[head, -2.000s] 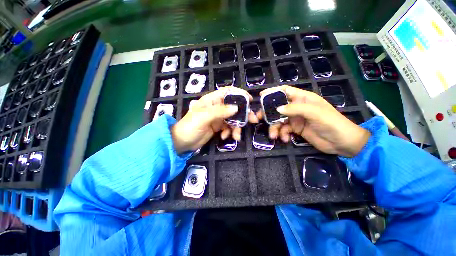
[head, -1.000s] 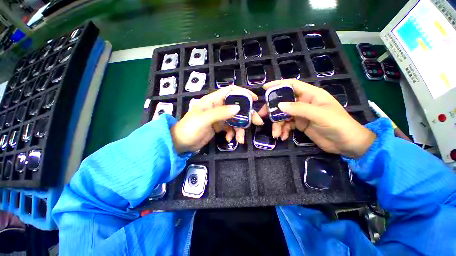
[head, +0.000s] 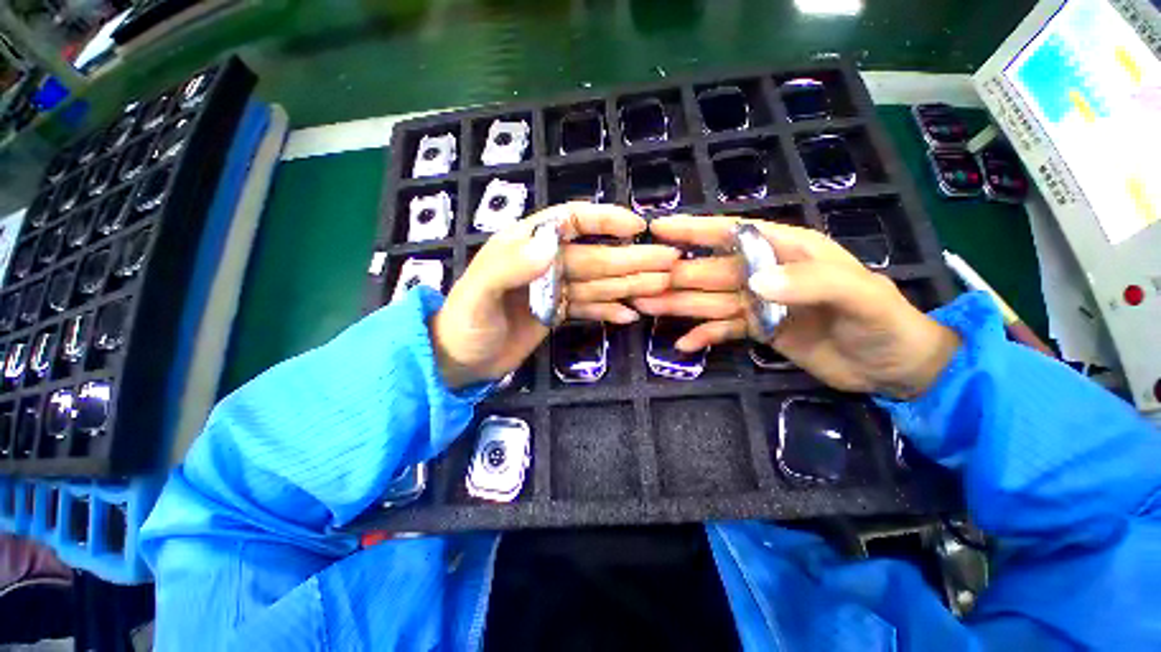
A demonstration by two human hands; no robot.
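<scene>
My left hand [head: 516, 287] holds a smartwatch unit [head: 546, 273] between thumb and palm, turned on its edge so its silver side shows. My right hand [head: 815, 293] holds another smartwatch unit [head: 761, 278] the same way. The fingertips of both hands meet or overlap between the two units. Both hands are bare and above the black foam tray [head: 637, 510]. Both screens are hidden from view. In the tray, some units lie face down with a dark round centre, as at the lower left [head: 498, 459]; others lie screen up [head: 815, 439]. Two front pockets are empty.
Stacked black foam trays [head: 191, 242] with units stand at left above a blue tray [head: 134, 522]. At right are an off-white instrument [head: 1082, 242] with a bright screen, several loose watch units [head: 957, 172] and a pale pen-like stick [head: 978, 285]. A green mat [head: 318, 229] lies beneath.
Both units have turned from screens facing me to edge-on. The fingers of both hands have straightened and come together between them. The tray units look unchanged.
</scene>
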